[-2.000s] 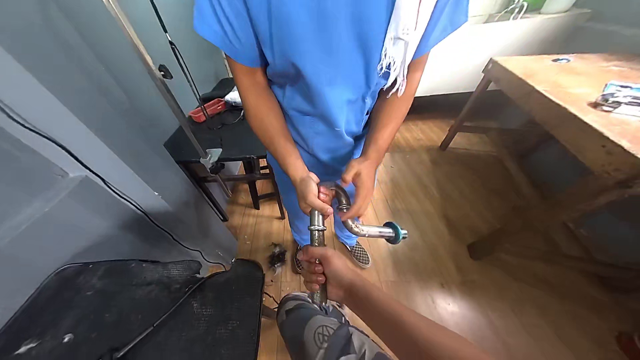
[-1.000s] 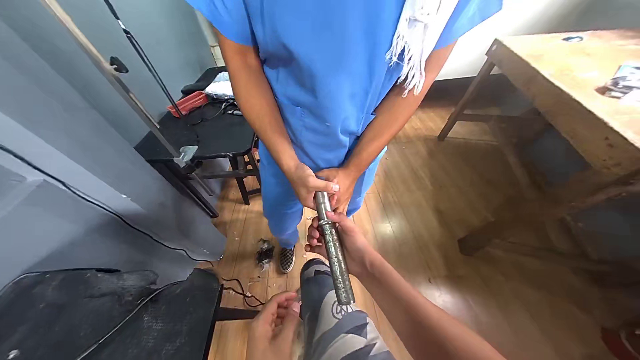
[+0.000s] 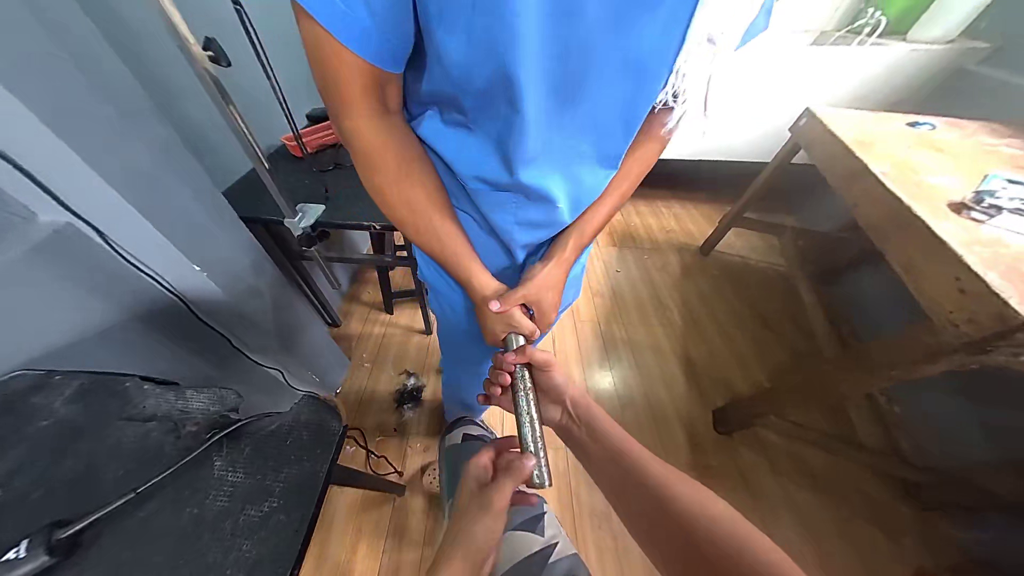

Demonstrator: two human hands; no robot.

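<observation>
A worn, speckled metal tube slants down toward me in the middle of the view. My right hand wraps around its upper part. At its lower end is my left hand, with thumb and fingers beside the tube; whether they press on it I cannot tell. A person in a blue top stands facing me, both hands clasped at the tube's far end, just beyond my right hand. What those hands cover is hidden.
A black table with a cable and a dark-handled tool is at lower left. Behind it stand a black stool with a red tray and a metal stand. A wooden table is at right. Dark fluff lies on the floor.
My left hand has come up from beside my leg to the tube's lower end. The bent pipe with a teal ring, seen two seconds ago, is out of sight.
</observation>
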